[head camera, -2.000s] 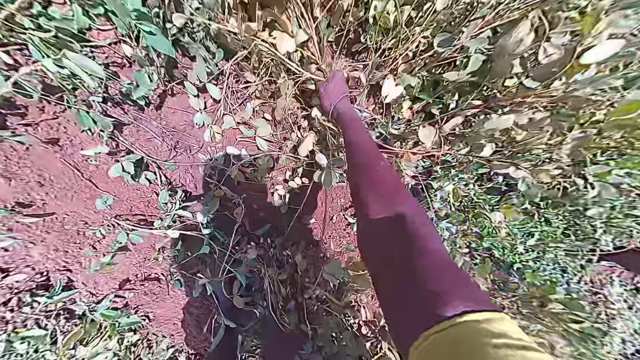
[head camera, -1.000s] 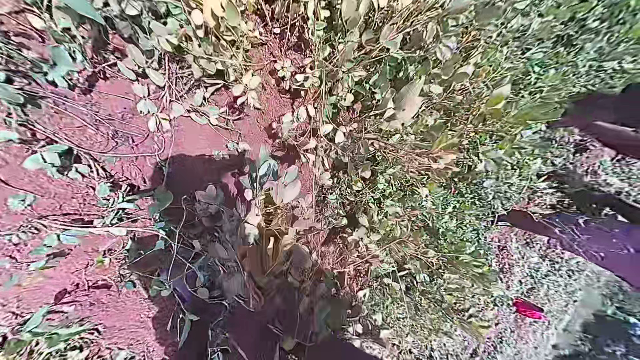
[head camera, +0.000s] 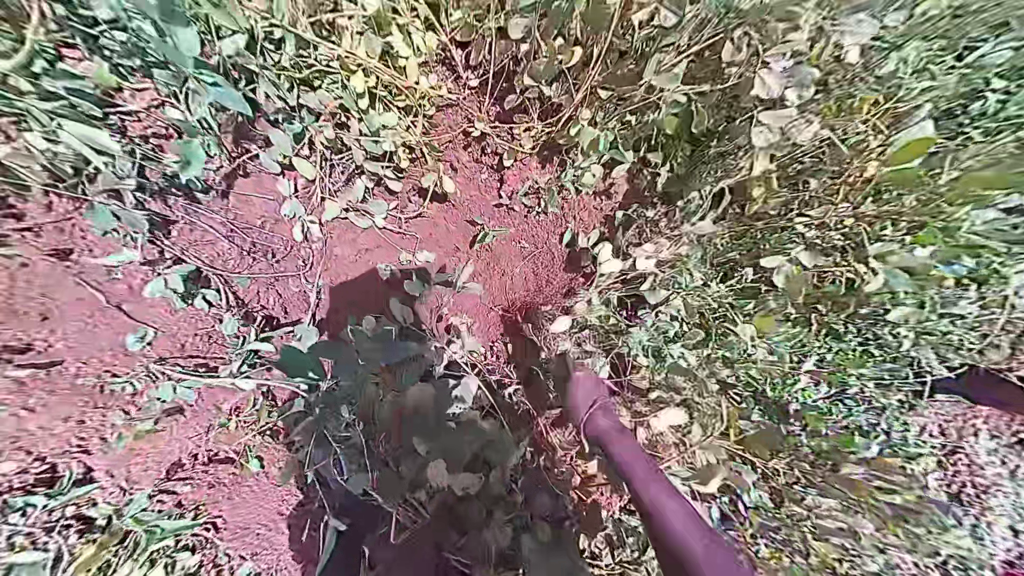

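My right hand (head camera: 590, 394) reaches in from the lower right, low over leafy vines beside a patch of bare reddish soil (head camera: 528, 260). Its fingers point up the view and are blurred, so whether they hold a stem cannot be told. A thin band or string seems to circle the wrist. Pale, partly dried leaves (head camera: 664, 420) lie close to the hand. Green and yellowing vines (head camera: 384, 120) spread over the ground above it. My left hand is out of view.
Reddish soil with thin stems (head camera: 104, 320) lies at the left. Dense foliage (head camera: 840, 264) fills the right side. A dark shadow (head camera: 376, 304) covers leaves at lower centre. A dark shape, unclear, shows at the right edge (head camera: 984, 390).
My right hand was among the vines at upper centre two seconds ago, then not seen among the central plants. Now it is at lower centre-right, above leaves near the soil.
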